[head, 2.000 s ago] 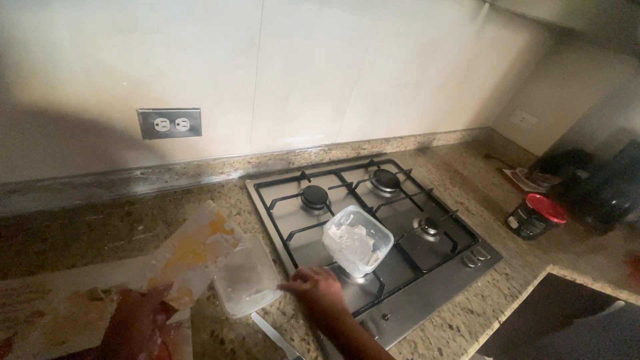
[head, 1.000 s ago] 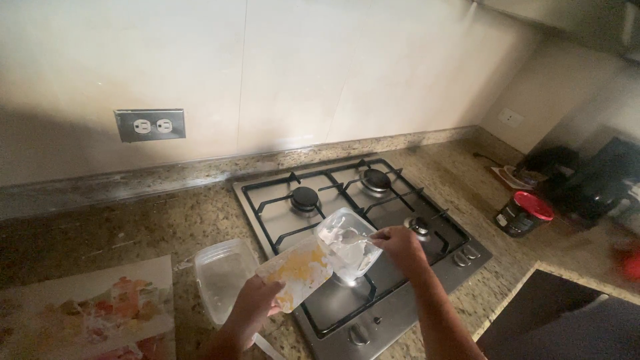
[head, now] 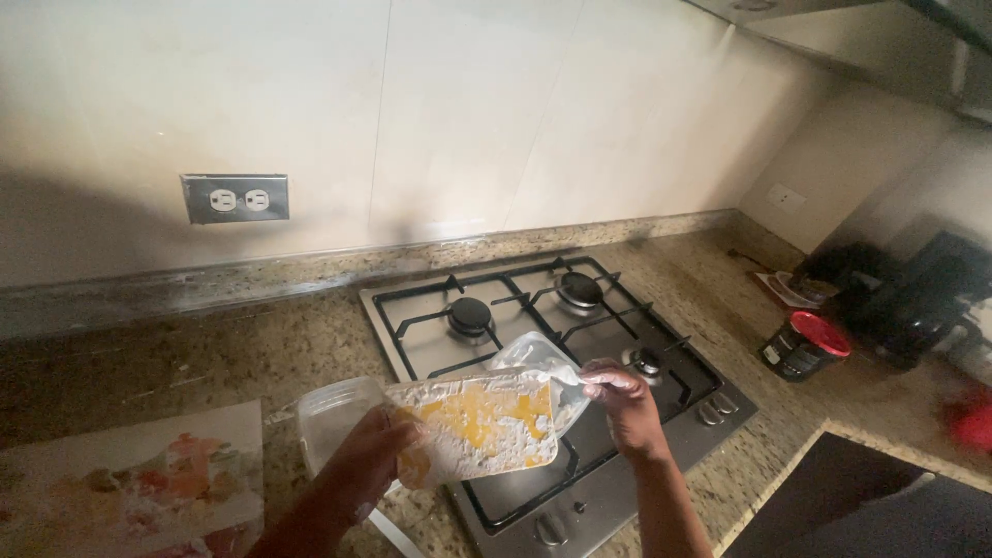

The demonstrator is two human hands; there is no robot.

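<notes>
My left hand [head: 387,442] grips one end of a flat yellow board [head: 480,422] smeared with white paste, held over the front left of the gas hob. At the board's far end, my right hand [head: 620,395] pinches a small tool coated in white paste [head: 562,375]; its exact kind is hard to tell. Behind and partly under the board, a clear plastic container [head: 535,349] with white paste inside rests on the hob [head: 604,480]. The container's front is hidden. Left of the hob, a clear plastic lid or tray [head: 333,418] lies partly behind my left forearm.
A printed sheet or board [head: 194,480] lies at the left of the granite counter. A white strip [head: 391,535] is near the front edge. A black tub with a red lid [head: 806,345] stands right of the hob. An outlet [head: 235,199] is on the wall behind.
Two seconds ago the board was left of the hob; my left hand has brought it right, beside the container. My right hand has moved from the container's left side to its right.
</notes>
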